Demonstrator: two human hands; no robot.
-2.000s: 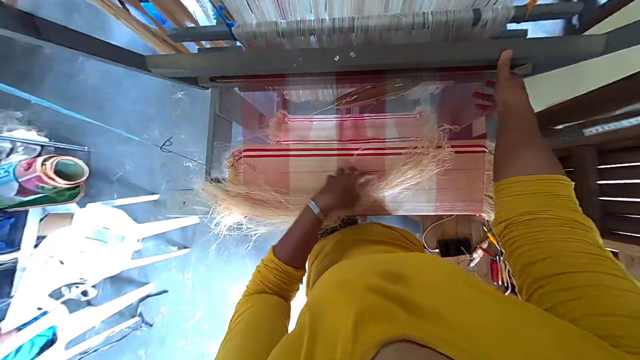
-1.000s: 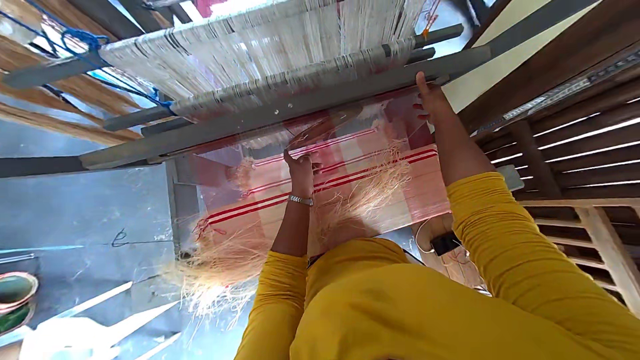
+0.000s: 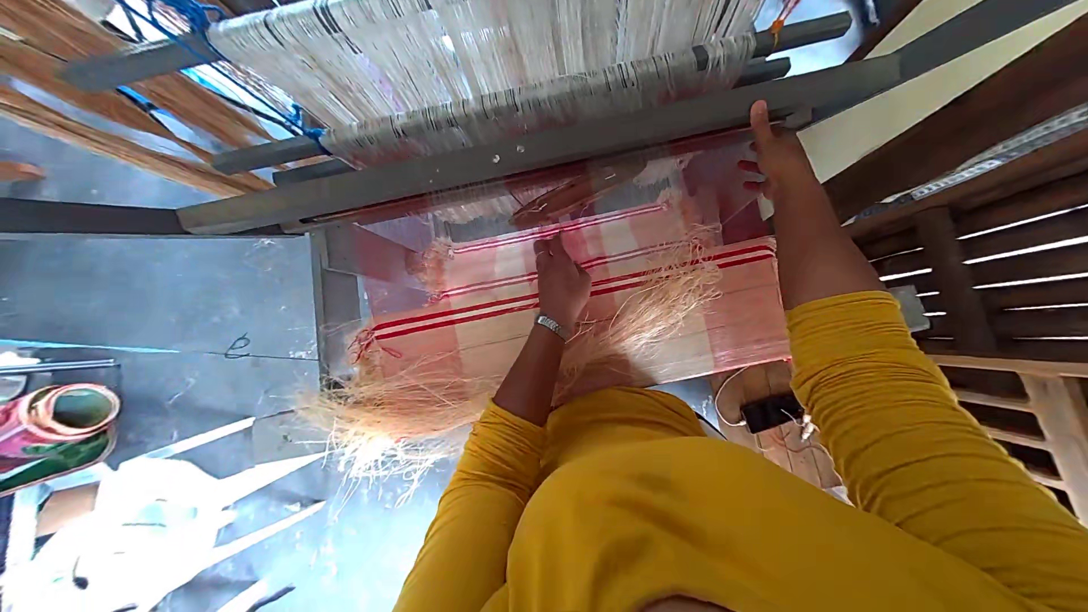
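Note:
My left hand (image 3: pixel 563 285), with a metal watch band at the wrist, is over the red, pink and cream woven cloth (image 3: pixel 501 340) on the loom, its fingertips at a thin red stripe; whether it pinches anything is hidden. Just above it lies a brown wooden shuttle (image 3: pixel 578 191) on the warp. My right hand (image 3: pixel 772 153) rests at the right end of the loom's grey wooden beater beam (image 3: pixel 476 166), thumb on top and fingers below. A bundle of loose pale fibres (image 3: pixel 654 314) lies on the cloth right of my left hand, and more fibres hang at its left edge.
Heddles with white threads (image 3: pixel 510 51) stand behind the beam. Blue cords (image 3: pixel 187 25) hang at upper left. A black phone (image 3: pixel 772 412) with a white cable lies on a wooden surface below the cloth. A white plastic chair (image 3: pixel 144 527) and rolled material (image 3: pixel 76 412) are at lower left.
My left hand has moved from the near part of the cloth, by the fibres, up toward the shuttle. My right hand stays at the beam's right end. The view has tilted.

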